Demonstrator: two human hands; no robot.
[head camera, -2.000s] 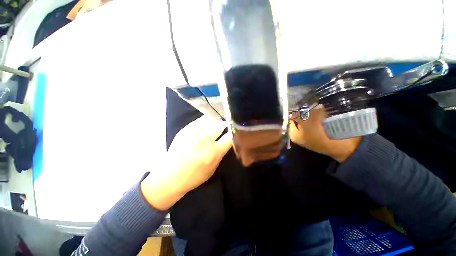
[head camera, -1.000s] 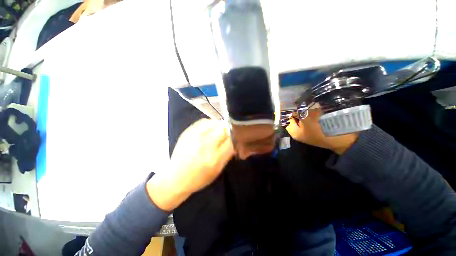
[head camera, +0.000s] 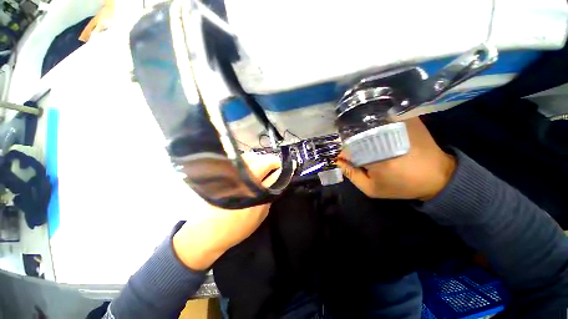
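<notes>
Black fabric (head camera: 311,243) lies under both hands and hangs over the table edge onto the lap. My left hand (head camera: 227,224) rests at the fabric's left side, its fingers mostly hidden behind the chrome guard (head camera: 177,106). My right hand (head camera: 398,171) is right of the needle area, its fingertips near the small metal parts (head camera: 311,152), partly covered by the ridged tension dial (head camera: 377,143). Whether either hand grips the cloth cannot be made out. The white sewing machine head (head camera: 361,37) with a blue stripe fills the top.
The white table (head camera: 106,187) has a blue strip (head camera: 53,174) at its left edge. A dark heap (head camera: 28,187) lies at far left. A blue perforated basket (head camera: 464,296) is low right beside the lap. Part of a brown box (head camera: 199,308) shows below the table edge.
The view has shifted, so the chrome guard appears further left and tilted, and the machine head and dial sit further left. More metal parts near the needle show. Both hands stay at the cloth.
</notes>
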